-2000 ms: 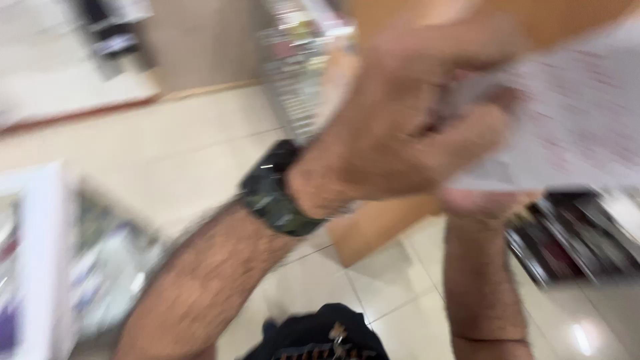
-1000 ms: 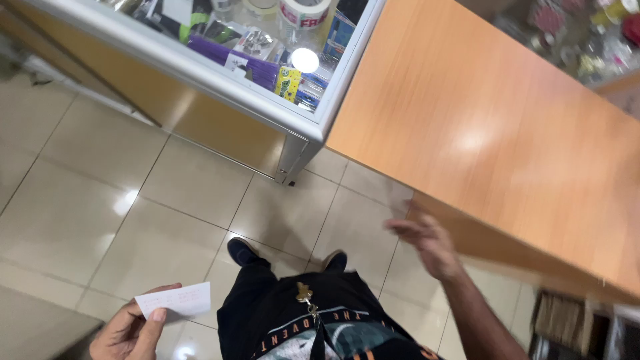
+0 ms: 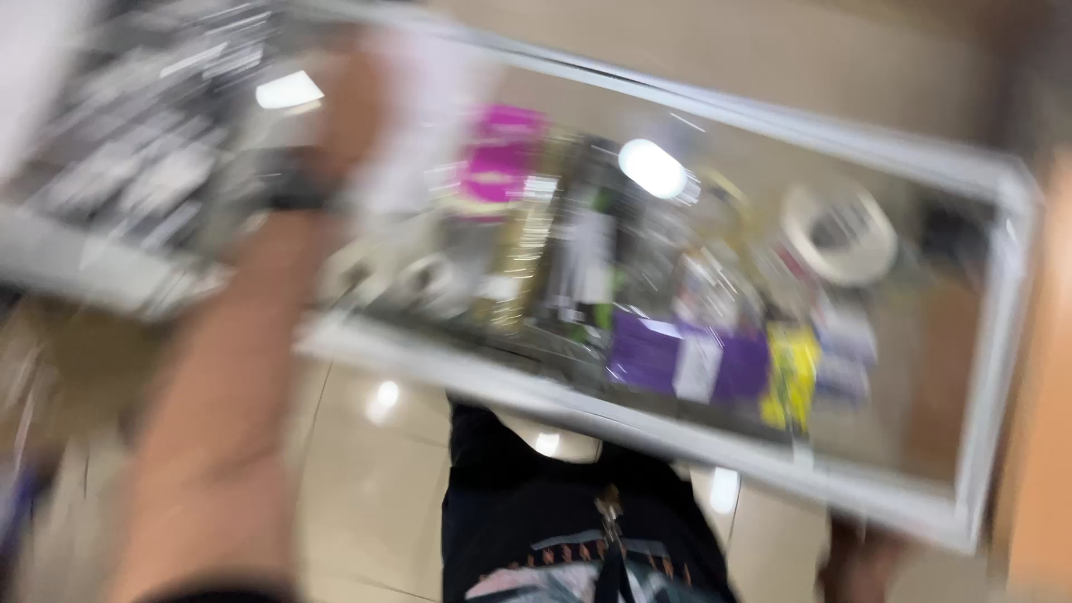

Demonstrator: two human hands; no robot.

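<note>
My left hand [image 3: 356, 105], strongly blurred, reaches over the left part of a glass display case [image 3: 670, 435], with a dark watch [image 3: 293, 180] on the wrist. A white paper [image 3: 419, 109] is at its fingers and appears gripped; the fingertips are too blurred to make out. Under the glass lie a purple item [image 3: 653, 352], a yellow packet [image 3: 790, 368], a magenta packet [image 3: 502, 155] and a roll of tape [image 3: 837, 234]. My right hand [image 3: 863, 565] hangs low beyond the case's near right edge, dark and blurred, partly hidden by the frame; its fingers cannot be read.
The case's pale metal frame crosses the view at a slant. An orange-brown wooden surface [image 3: 1043, 402] stands at the right edge. Dark and white goods [image 3: 159, 126] fill the upper left. My legs and the tiled floor [image 3: 368, 486] show below the case.
My left hand has moved from low beside my body to over the display case, with the white paper. The view has swung strongly, so the case now fills the middle.
</note>
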